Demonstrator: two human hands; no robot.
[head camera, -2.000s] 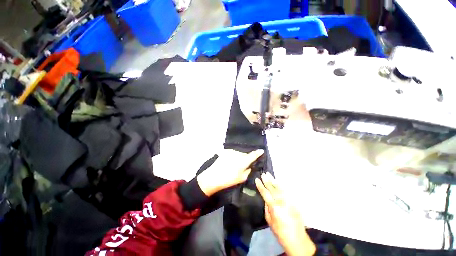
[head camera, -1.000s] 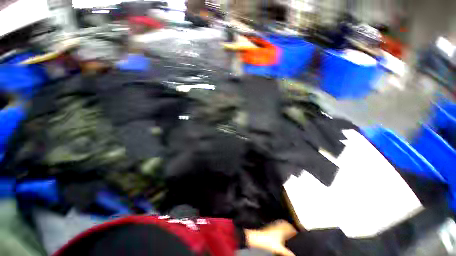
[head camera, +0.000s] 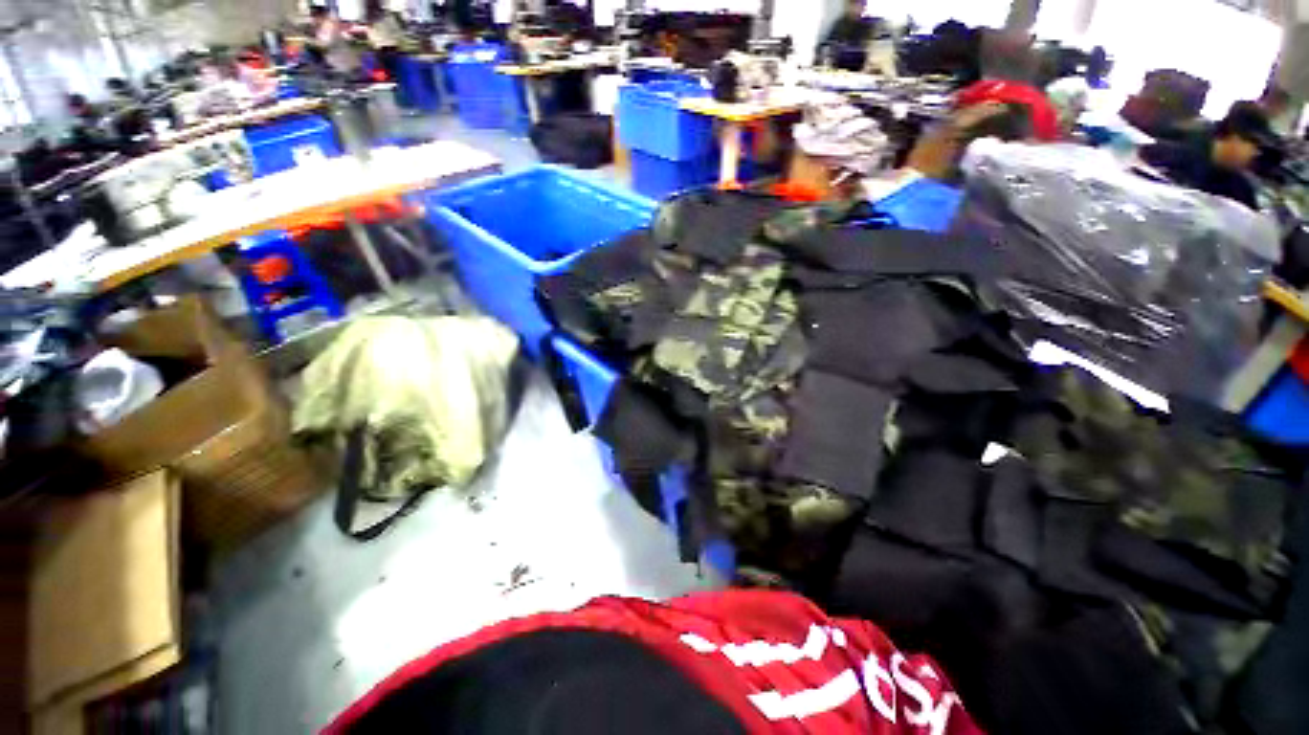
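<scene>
A large pile of black and camouflage cut fabric pieces (head camera: 833, 417) fills the centre right, hanging over blue crates. Camouflage pieces (head camera: 732, 338) with green-brown blotches lie among flat black ones. A red sleeve with white lettering (head camera: 804, 653) reaches along the bottom edge in front of the pile. Neither of my hands shows; the left sleeve runs out of the picture at the bottom. The sewing machine is out of view.
A blue bin (head camera: 538, 216) stands beyond the pile. A pale green bag (head camera: 409, 402) lies on the grey floor, near cardboard boxes (head camera: 237, 431) at left. A clear plastic bag (head camera: 1134, 244) stands behind right. White tables, a blue stool (head camera: 287, 280) and people are farther back.
The view has swung far left, away from the sewing machine, to the pile and floor. Both hands were at the black fabric two seconds ago; now neither shows.
</scene>
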